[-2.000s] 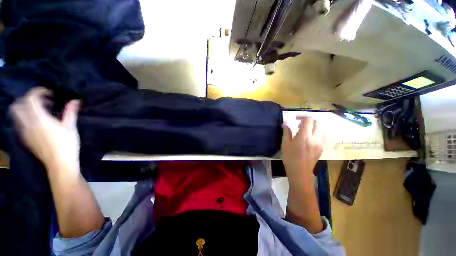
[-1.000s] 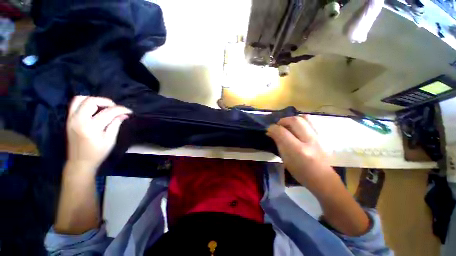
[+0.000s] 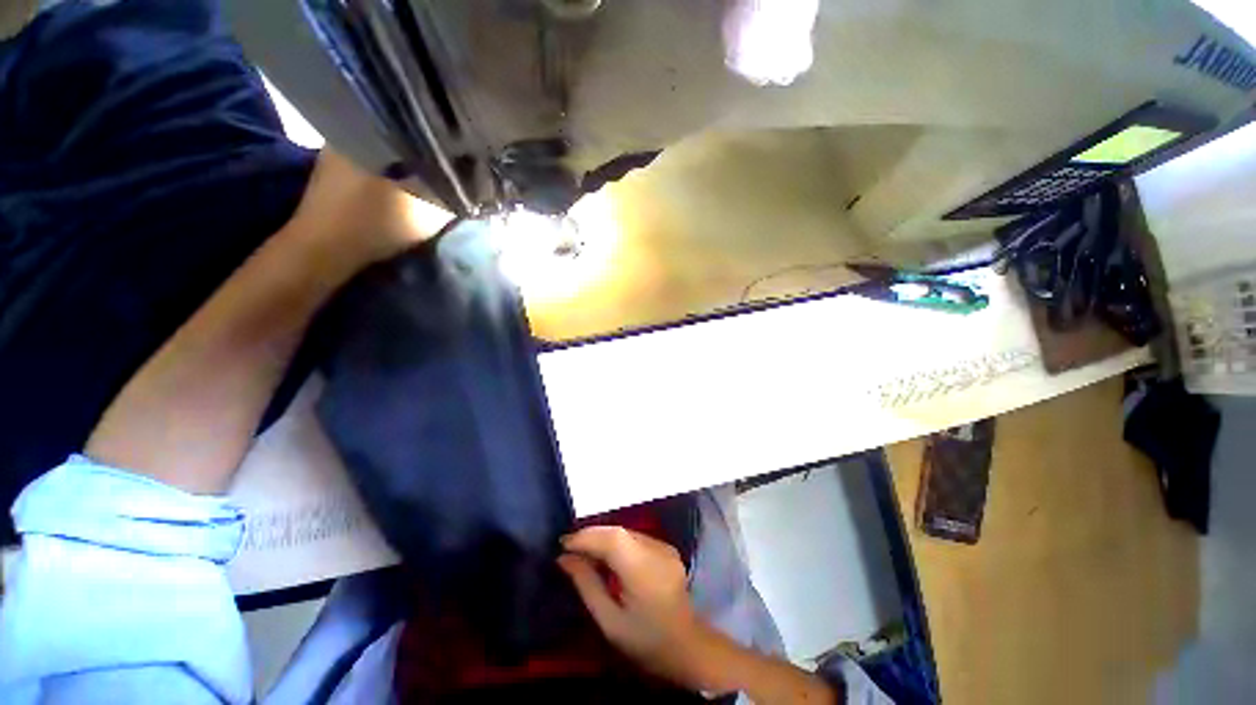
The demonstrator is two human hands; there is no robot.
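A dark sleeve or trouser leg (image 3: 438, 413) runs from the needle area (image 3: 530, 227) down over the table's front edge to my lap. My right hand (image 3: 627, 585) pinches its lower right edge. My left forearm reaches across toward the needle, and my left hand (image 3: 393, 207) is beside the lit presser area at the sleeve's upper end; its fingers are mostly hidden by glare, cloth and the machine head. The rest of the dark garment (image 3: 124, 207) lies at the left, beyond my left forearm.
The cream machine head (image 3: 854, 69) spans the top, with a lit keypad (image 3: 1081, 163) at right. Green-handled snips (image 3: 937, 291) lie right of the needle. A dark cable bundle or tool (image 3: 1081, 269) is on a brown surface at far right. A phone-like rectangle (image 3: 955, 479) lies below the table edge.
The sleeve has turned from lying sideways along the table to pointing at the needle. My left hand has moved up to the needle, my right hand down and left. The view has shifted toward the machine.
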